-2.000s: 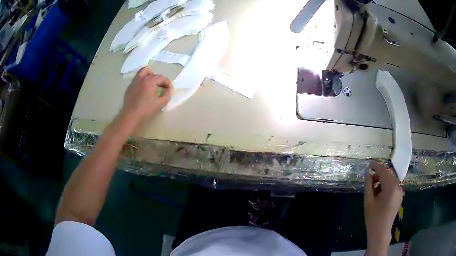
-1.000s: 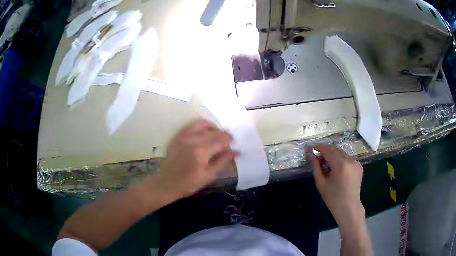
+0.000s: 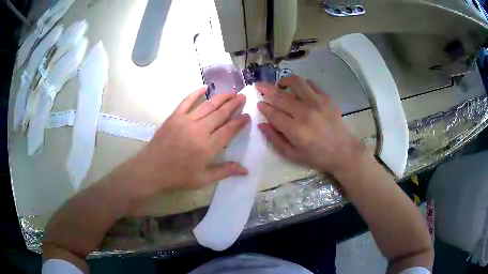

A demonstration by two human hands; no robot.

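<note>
A white curved collar piece [image 3: 235, 198] lies under both hands, its upper end at the presser foot [image 3: 260, 75] and its lower end over the table's front edge. My left hand [image 3: 198, 134] is spread flat on its left side, fingertips just below the shiny needle plate [image 3: 223, 79]. My right hand [image 3: 299, 118] presses on its upper right side, fingertips close to the presser foot. The needle tip itself is hidden. Both hands are bare.
A thick white stack of collar pieces [image 3: 382, 101] lies on the machine bed at right. At left, a single collar piece [image 3: 88, 112] crosses a white strip [image 3: 128, 127], beside tied bundles [image 3: 53, 85]. A grey flat bar [image 3: 152, 32] is at upper left. The table edge [image 3: 299, 203] is plastic-wrapped.
The view has shifted right. The left hand has brought a collar piece from the left to the needle area. The right hand has moved from the table edge onto that piece.
</note>
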